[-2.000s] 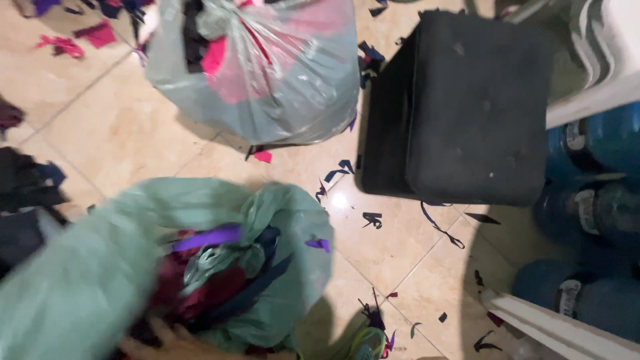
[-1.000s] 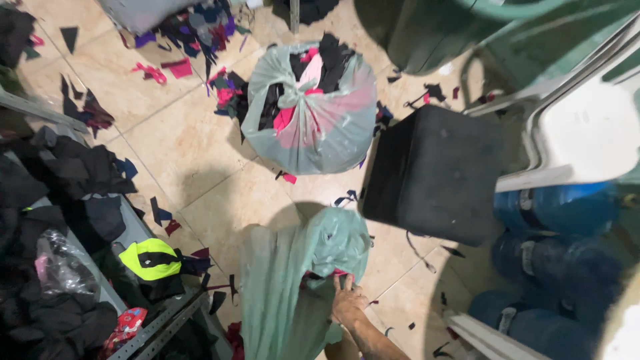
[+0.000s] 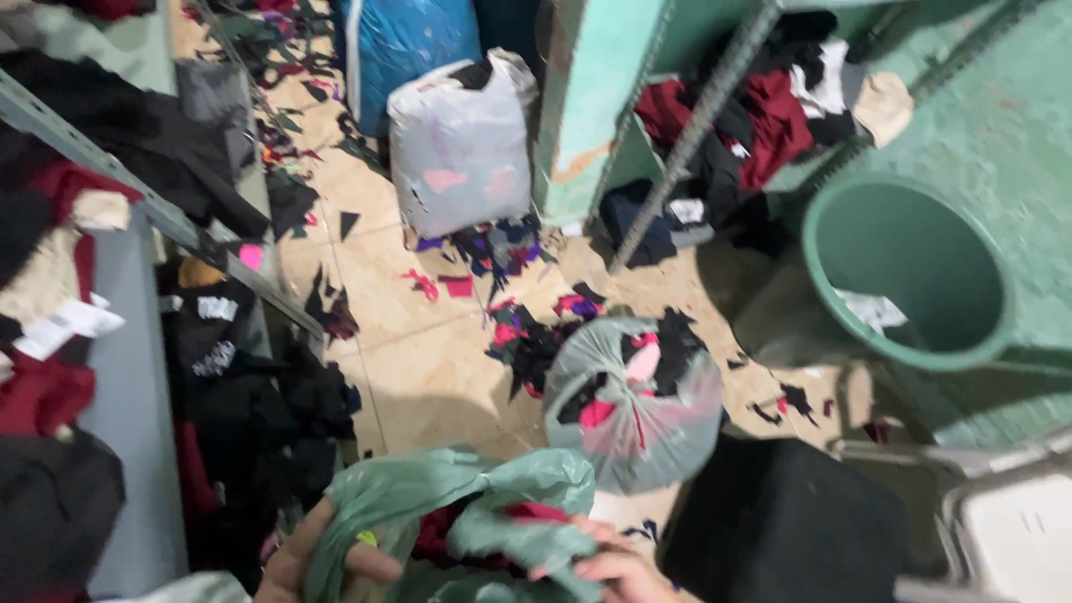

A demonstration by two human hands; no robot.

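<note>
At the bottom centre, a green plastic bag (image 3: pixel 402 486) with dark red fabric (image 3: pixel 440 536) in its mouth is held between both hands. My left hand (image 3: pixel 335 544) grips the bag's left rim, thumb on the near side and fingers partly behind the plastic. On the right, my right hand (image 3: pixel 615 565) has its fingers on the gathered plastic of the other rim. Just beyond the hands stands a knotted translucent bag (image 3: pixel 670 444) full of pink and black scraps. The lower part of the green bag is out of frame.
Metal shelving (image 3: pixel 251 285) piled with dark clothes runs along the left. A black box-like object (image 3: pixel 779 519) and a white chair (image 3: pixel 1017 528) are at the lower right, a green bin (image 3: pixel 913 276) behind them. A white bag (image 3: pixel 461 159) stands farther back. Fabric scraps (image 3: pixel 511 251) litter the tiled floor.
One second ago only one hand plainly showed at the green bag; now both hold its rim, and its mouth is spread wider. The view has tilted up to show more of the room.
</note>
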